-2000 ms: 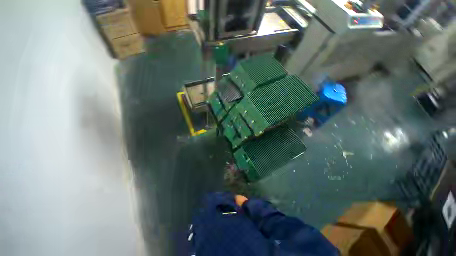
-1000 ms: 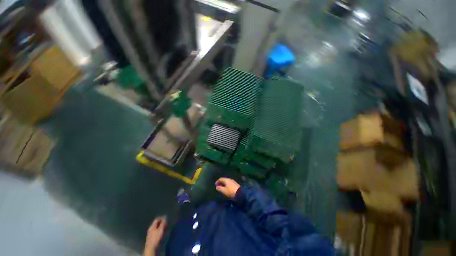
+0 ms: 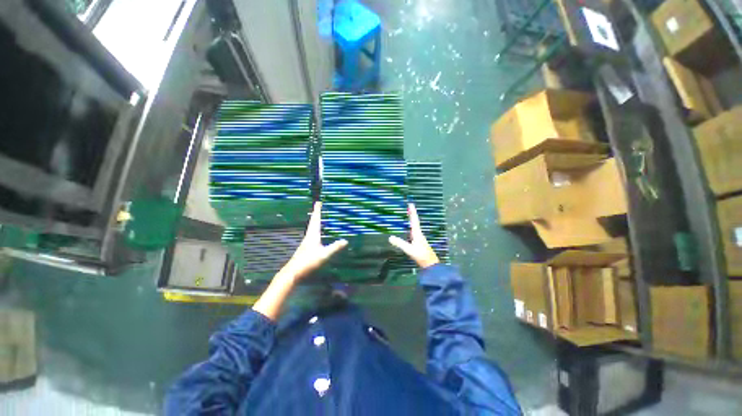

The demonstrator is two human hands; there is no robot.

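Green board piles with striped tops stand in front of me: a left pile [image 3: 262, 154], a middle pile [image 3: 363, 162] and a lower pile at the right [image 3: 426, 187]. My left hand [image 3: 312, 248] has its fingers along the middle pile's left edge, at the gap between piles. My right hand [image 3: 416, 244] has its fingers at that pile's right edge. Both thumbs point inward at its near end. Both hands are bare with thumb and fingers spread; firm contact is not clear. A grey ribbed piece [image 3: 272, 250] lies at the near left.
Metal machine frames [image 3: 61, 130] stand at the left. A yellow-edged tray [image 3: 195, 264] is beside the piles. A blue stool [image 3: 356, 36] stands beyond them. Open cardboard boxes [image 3: 561, 191] and a shelf with more boxes [image 3: 683, 321] are at the right.
The view has turned and the piles now lie straight ahead. Both hands have moved forward to the middle pile's near end; a second ago they were short of the piles.
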